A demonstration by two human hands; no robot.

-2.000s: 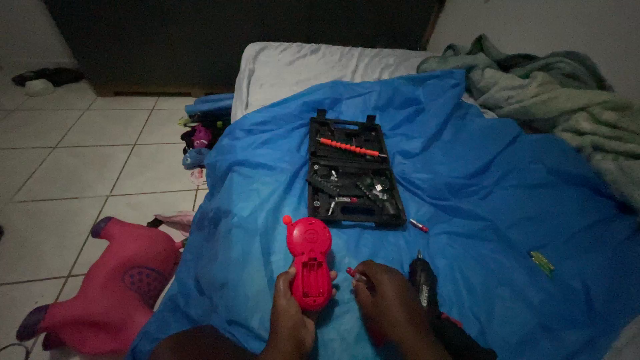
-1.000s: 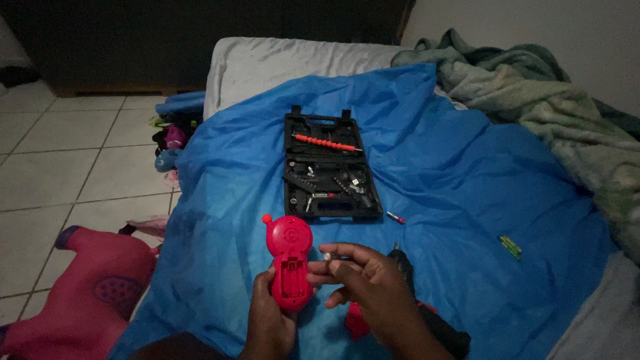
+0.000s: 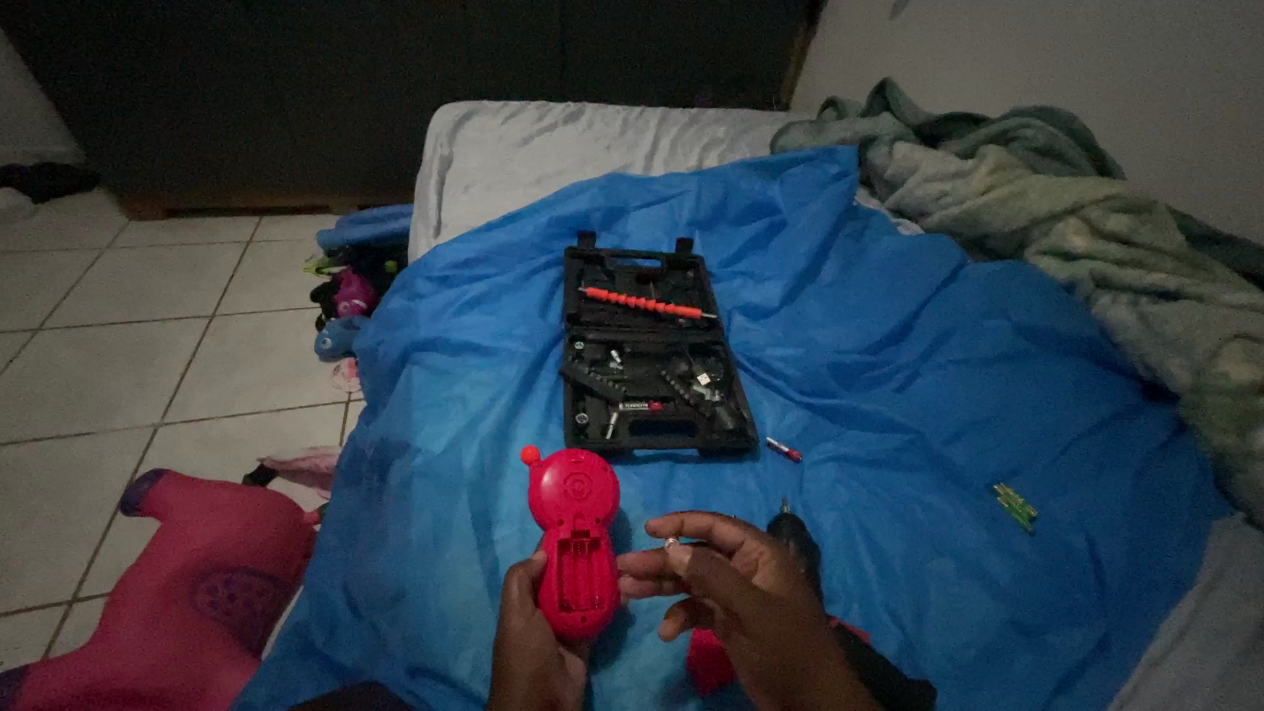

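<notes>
My left hand point(image 3: 533, 622) holds a red plastic toy point(image 3: 576, 489) upright, its back toward me and its battery compartment uncovered. Just right of it, my right hand point(image 3: 726, 592) pinches a small object point(image 3: 671, 542) with a pale, shiny end, perhaps a battery, between thumb and finger. Partly behind that hand lies a black cordless screwdriver point(image 3: 798, 548) with a bit pointing away. A red piece point(image 3: 709, 660) shows below the right hand. A red and silver battery point(image 3: 783, 449) rests on the blue sheet, and several green batteries point(image 3: 1015, 507) lie farther right.
An open black tool case point(image 3: 660, 341) with an orange flexible bit shaft point(image 3: 644, 302) lies on the blue sheet point(image 3: 889, 395). A rumpled blanket point(image 3: 1066, 217) covers the bed's right side. On the tiled floor point(image 3: 128, 375) at left are a pink toy animal point(image 3: 197, 583) and other toys.
My right hand has turned, with its fingers more spread than two seconds ago, and stays beside the toy. My left hand still holds the toy.
</notes>
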